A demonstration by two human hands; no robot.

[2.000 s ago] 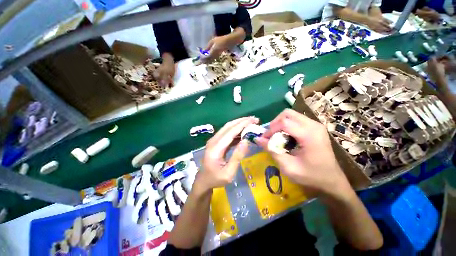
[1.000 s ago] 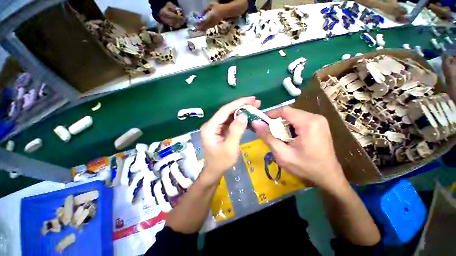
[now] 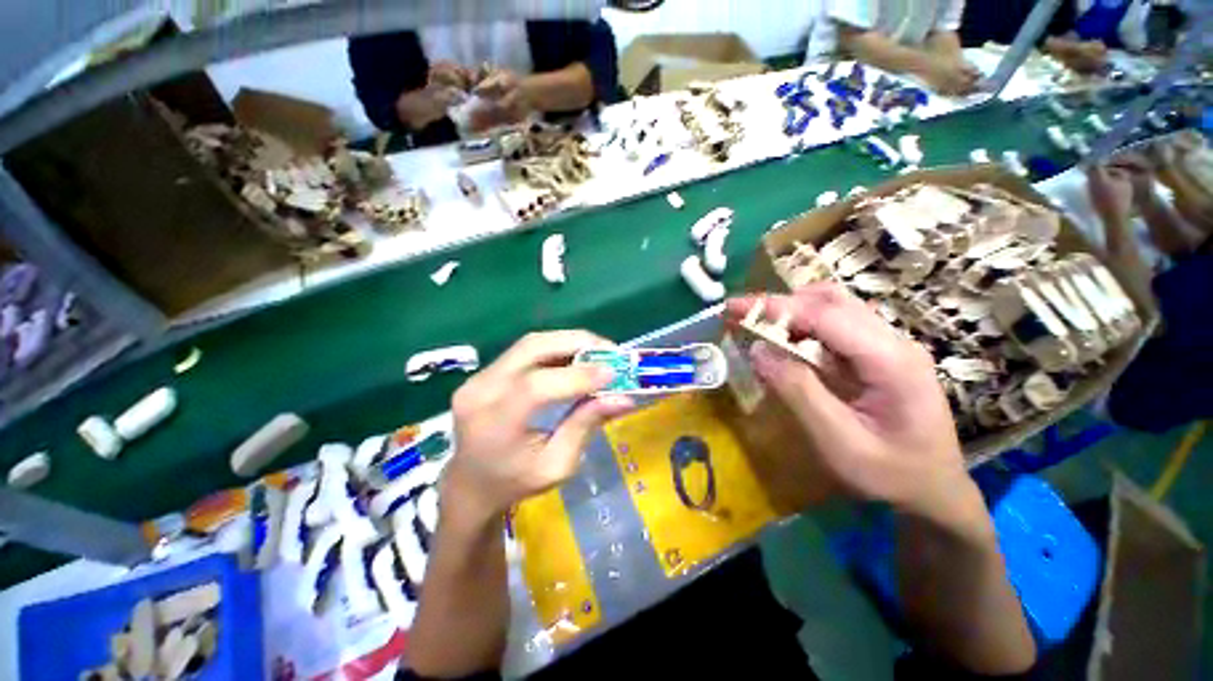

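Observation:
My left hand (image 3: pixel 526 419) holds the left end of an open white housing (image 3: pixel 655 370), its inside facing me with a blue block and a green strip showing. My right hand (image 3: pixel 858 386) holds a beige back cover (image 3: pixel 782 335) between thumb and fingers, just right of the housing and apart from it. Both are above the yellow and grey printed mat (image 3: pixel 569 545). A pile of similar white housings (image 3: pixel 353 519) lies at the left of my left forearm.
A large carton (image 3: pixel 785 246) of beige covers stands at right. A green conveyor belt (image 3: pixel 346 319) carries white units. A blue tray (image 3: pixel 246 625) is at lower left, a blue stool (image 3: pixel 1044 552) at lower right. People work across the belt. A black loop (image 3: pixel 692 472) shows on the mat.
The housing has turned so its inside faces me. The cover in my right hand is now apart from it, to the right. The view has shifted.

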